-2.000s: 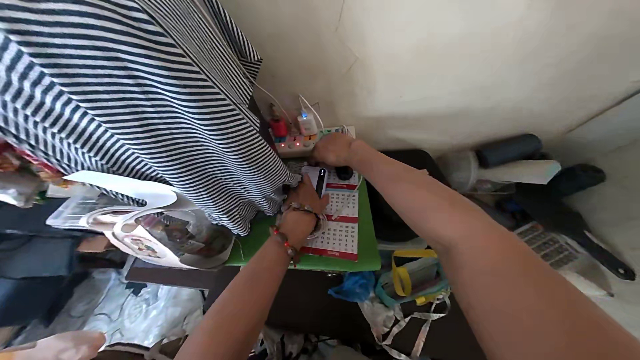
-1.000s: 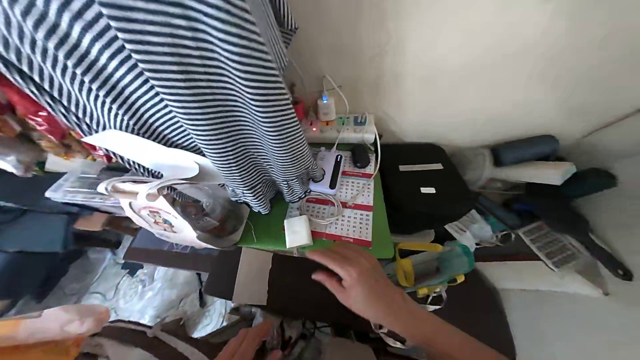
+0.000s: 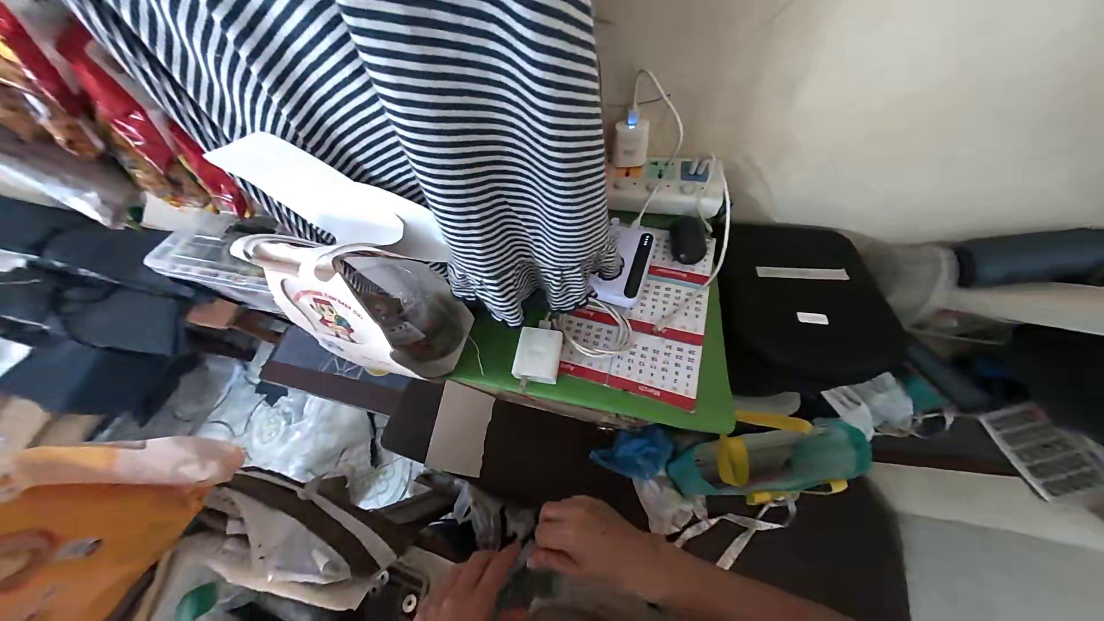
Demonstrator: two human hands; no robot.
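Low in the view, my right hand (image 3: 591, 543) bends its fingers over a dark, blurred item at the bottom edge. Close beside it is my left hand (image 3: 470, 586), cut off by the frame; whether either one grips the item cannot be told. Above them, a white charger adapter (image 3: 536, 354) lies at the front edge of a green surface (image 3: 604, 398), with a coiled white cable (image 3: 604, 332) beside it. A white power bank (image 3: 627, 263) rests on a calendar sheet (image 3: 660, 362). Behind it, a charger (image 3: 631, 142) is plugged into a power strip (image 3: 664, 190).
A striped garment (image 3: 509, 129) hangs over the green surface, next to a white carton (image 3: 336, 310). On the right are a black case (image 3: 802, 302) and a teal pouch with yellow straps (image 3: 776, 461). An orange bag (image 3: 95, 526) and folded cloth (image 3: 285, 535) are at lower left.
Both hands have left the power bank and calendar area and come down to the bottom of the view. The right hand has moved down from near the table's front edge, toward the left hand.
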